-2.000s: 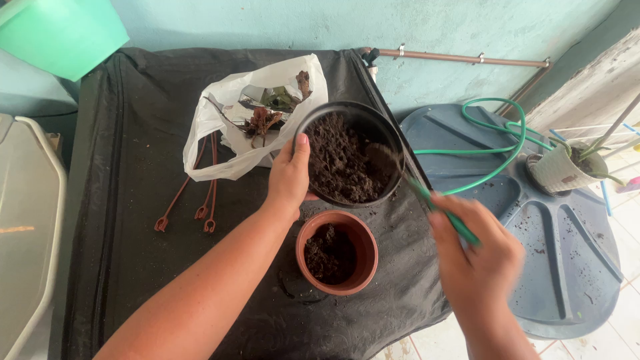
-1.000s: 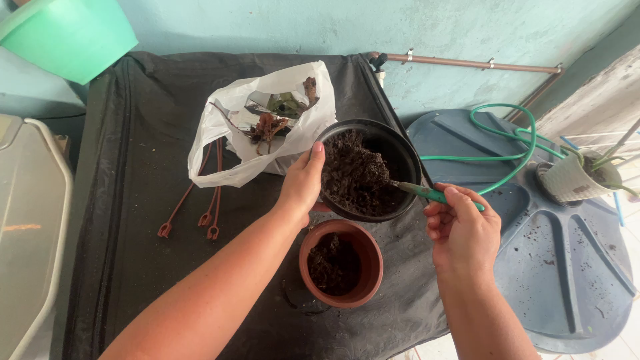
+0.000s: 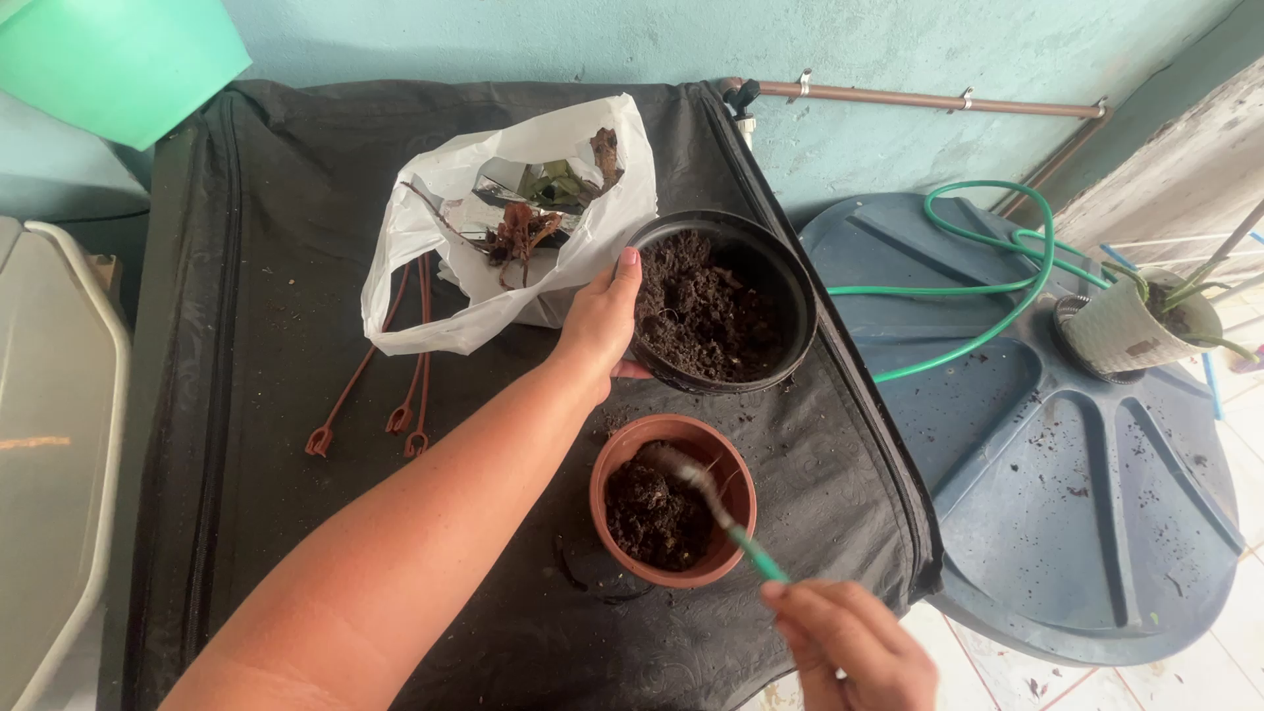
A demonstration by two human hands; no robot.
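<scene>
My left hand (image 3: 602, 321) grips the left rim of a black plastic pot (image 3: 805, 314), tilted, with dark soil (image 3: 706, 311) in it. My right hand (image 3: 854, 642) is closed on the green handle of a small hand trowel (image 3: 758, 555), whose blurred metal blade is inside the terracotta-coloured plastic pot (image 3: 746, 533). Dark soil lies in that pot too, which stands just below the black one. Behind my left hand, an open white plastic bag (image 3: 415, 212) holds dried leaves and plant scraps (image 3: 518, 232).
Brown plastic hooked hangers (image 3: 420, 395) lie on the black table cover (image 3: 296, 247). To the right are a round blue plastic lid (image 3: 997, 474), a green hose (image 3: 1037, 286) and a potted plant (image 3: 1136, 321). A green container (image 3: 118, 64) and a translucent bin (image 3: 59, 415) are at left.
The trowel, in my right hand, has moved from the black pot down to the terracotta-coloured pot. My left hand still holds the black pot.
</scene>
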